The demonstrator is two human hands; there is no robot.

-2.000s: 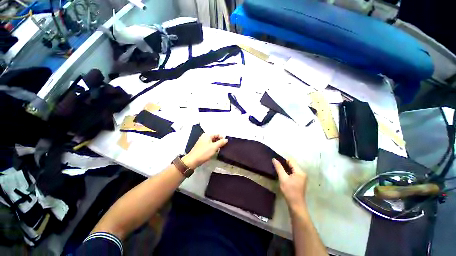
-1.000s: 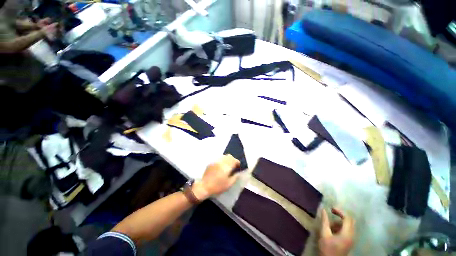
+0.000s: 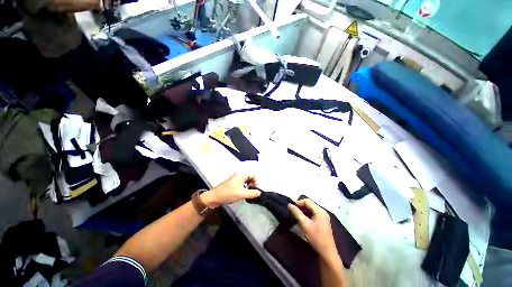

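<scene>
My left hand [image 3: 233, 189] and my right hand [image 3: 312, 221] hold a dark fabric piece [image 3: 273, 203] between them, each pinching it with thumb and fingers, above the table's front edge. The piece looks narrow and bunched. Below and right of it, dark maroon flap pieces [image 3: 343, 238] lie flat on the table, partly covered by my right hand and forearm. How the flaps overlap is hard to tell.
The white table [image 3: 292, 132] holds a black piece with card [image 3: 242, 143], narrow black strips [image 3: 305, 157], pale sheets [image 3: 387, 190], a tan template [image 3: 420, 218] and a black bundle [image 3: 446, 248]. A blue padded form [image 3: 432, 115] lies behind. A garment heap [image 3: 193, 101] and a person [image 3: 53, 28] are left.
My left hand has taken hold of the black piece from the table, and my right hand has come left onto it. The view has turned right, and the iron is out of view.
</scene>
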